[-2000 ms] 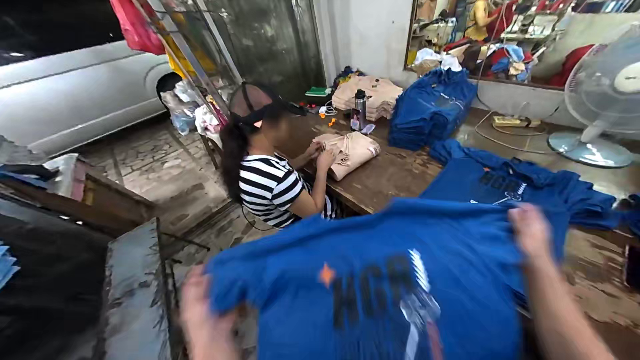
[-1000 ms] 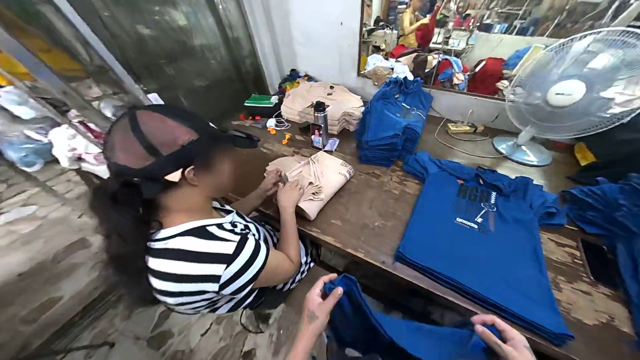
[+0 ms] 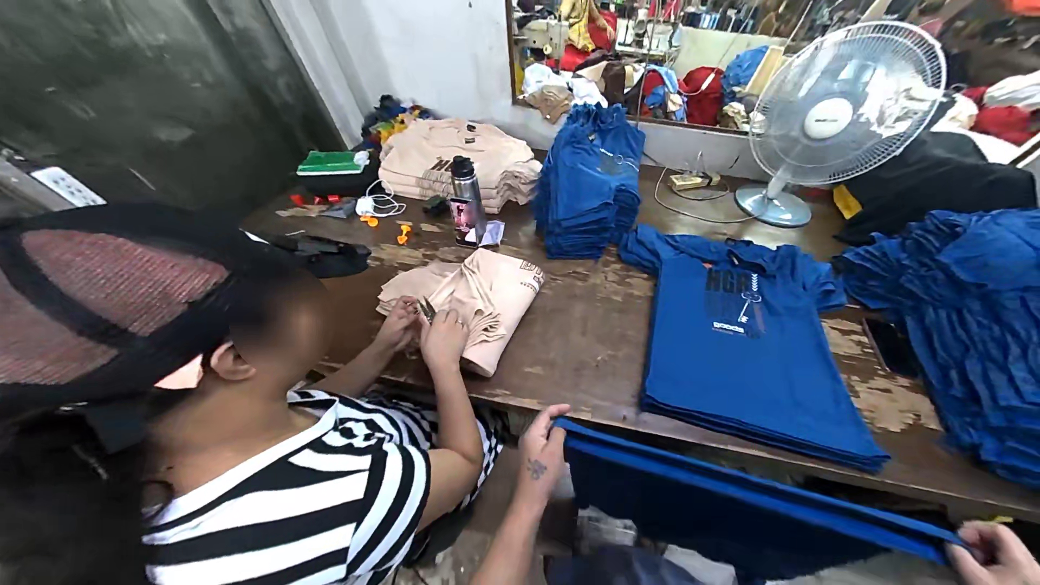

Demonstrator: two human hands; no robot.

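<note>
My left hand [image 3: 543, 455] pinches one end of a blue T-shirt [image 3: 715, 508], which is stretched taut below the table's front edge. The other end is gripped by my right hand [image 3: 995, 552] at the lower right corner. Beyond it, a neat stack of printed blue T-shirts [image 3: 756, 382] lies flat on the worn wooden table [image 3: 581, 341]. Left of that stack, a seated co-worker in a striped top [image 3: 301, 504] holds a small metal tool, perhaps thread snips [image 3: 426, 309], against a folded beige shirt [image 3: 500, 325].
Folded blue shirts [image 3: 589, 187] and beige shirts [image 3: 455, 158] are piled at the back, near a metal bottle [image 3: 465, 195]. A desk fan [image 3: 845, 106] stands behind, with a cable and power strip [image 3: 691, 180]. A phone [image 3: 890, 345] lies beside the rumpled blue pile [image 3: 967, 325] on the right.
The blue shirt was raised and spread with its print showing; it is now lower and pulled into a narrow taut band between my hands. The view has swung right and closer to the table.
</note>
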